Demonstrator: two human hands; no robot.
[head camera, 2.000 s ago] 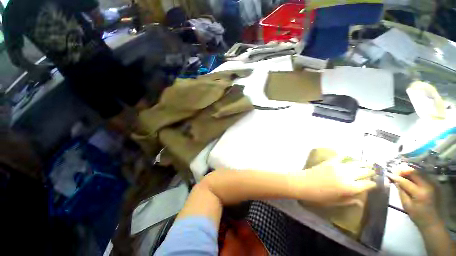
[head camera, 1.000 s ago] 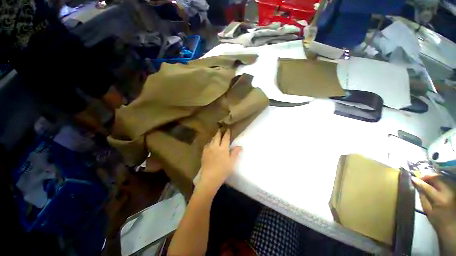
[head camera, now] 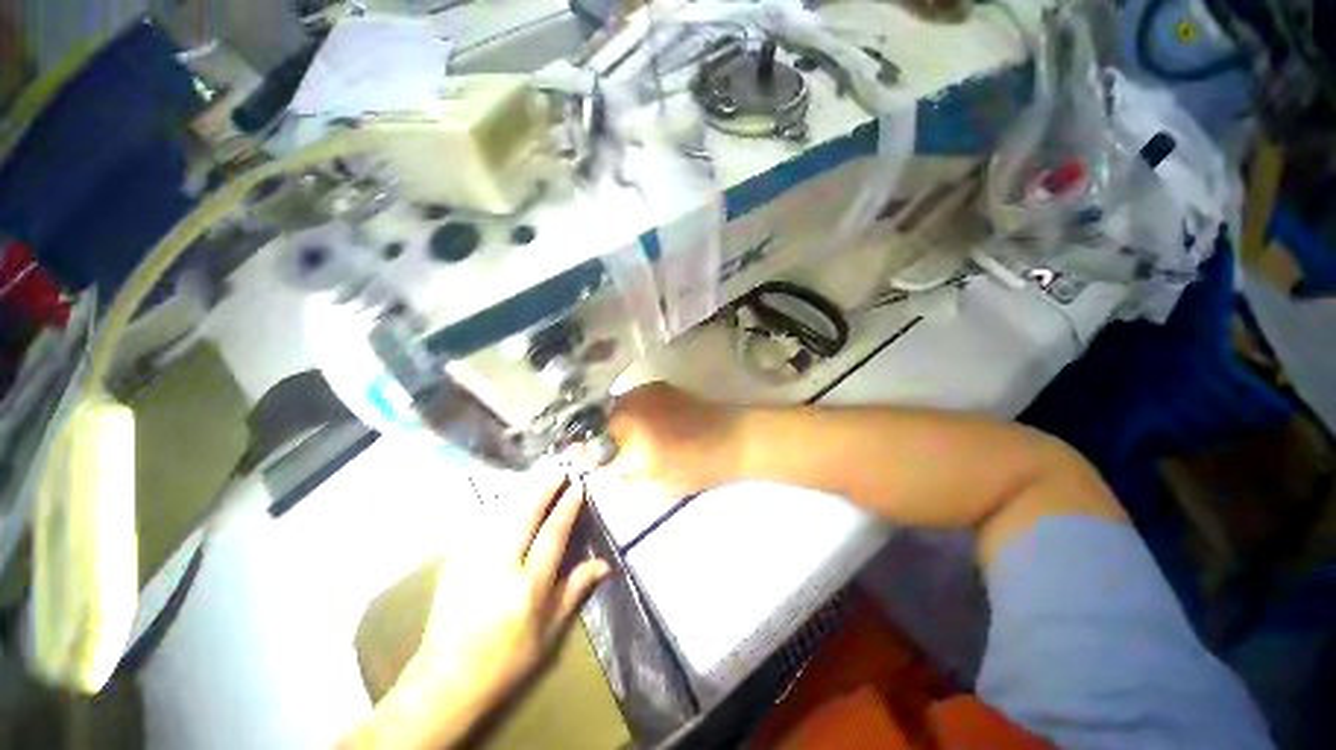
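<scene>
The khaki pocket piece (head camera: 564, 706) lies on the white table in front of the sewing machine (head camera: 718, 249), partly under my left hand. The dark band (head camera: 633, 630) runs along its right edge up to the presser foot (head camera: 583, 440). My left hand (head camera: 491, 586) lies flat on the piece with fingers spread, fingertips at the band's upper end near the foot. My right hand (head camera: 677, 440) is just right of the foot, its fingers bent; its fingertips are partly hidden by the foot parts, so its hold cannot be told.
The pale yellow lamp head (head camera: 88, 542) stands at far left, over a khaki piece (head camera: 183, 440). Dark curved strips (head camera: 301, 425) lie beside it. Black-handled scissors (head camera: 791, 322) lie on the machine bed. Clear plastic bags (head camera: 1099, 191) are at the right.
The view has swung right to the machine. My left hand has left the heaped khaki garment and is on the pocket piece. My right hand remains near the foot.
</scene>
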